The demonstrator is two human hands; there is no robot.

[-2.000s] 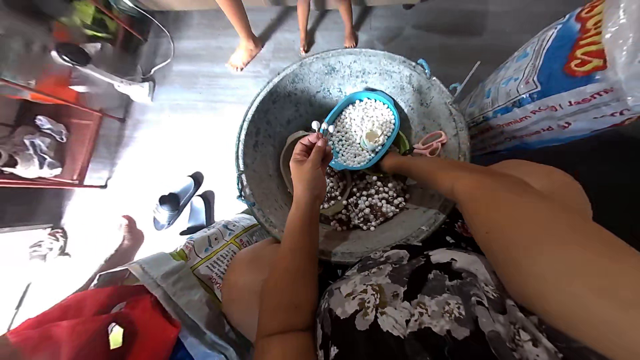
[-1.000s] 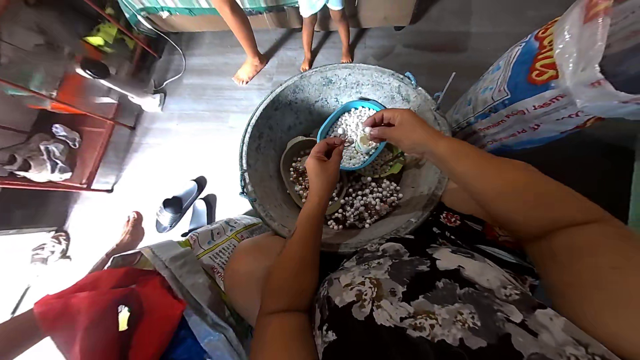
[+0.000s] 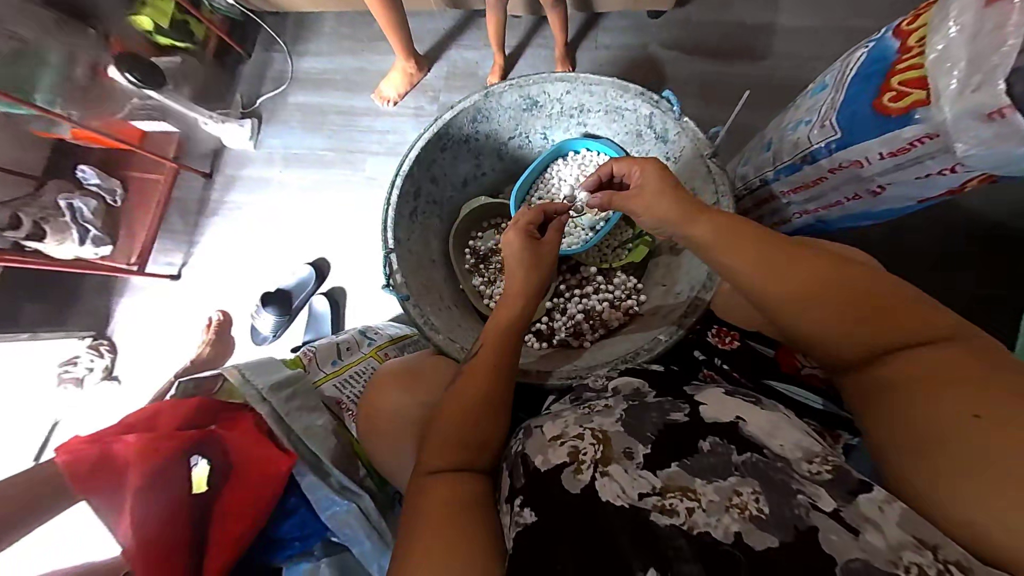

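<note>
My left hand [image 3: 538,240] and my right hand [image 3: 636,196] meet over a blue plastic basin [image 3: 522,186] of white beads [image 3: 550,178]. Between the left fingertips is a small round white bead piece, seemingly with a thin wire or stem. The right thumb and forefinger pinch close beside it, touching a small pale piece too fine to name. The basin rests inside a large grey tub [image 3: 448,152]. Lower in the tub lie white beads on brown stems [image 3: 588,308], a beige bowl [image 3: 462,240] with similar pieces, and a green-edged container [image 3: 640,250] partly under the basin.
A printed plastic sack [image 3: 848,120] stands right of the tub. Slippers [image 3: 284,304] lie on the floor at left, near a red metal rack [image 3: 152,204]. Other people's bare feet [image 3: 400,80] are beyond the tub. Red cloth [image 3: 176,472] lies over sacks at lower left.
Two seconds ago my right hand was at the basin's lower right edge and the left held a white piece above it. My right hand has since come up beside the left, over the beads.
</note>
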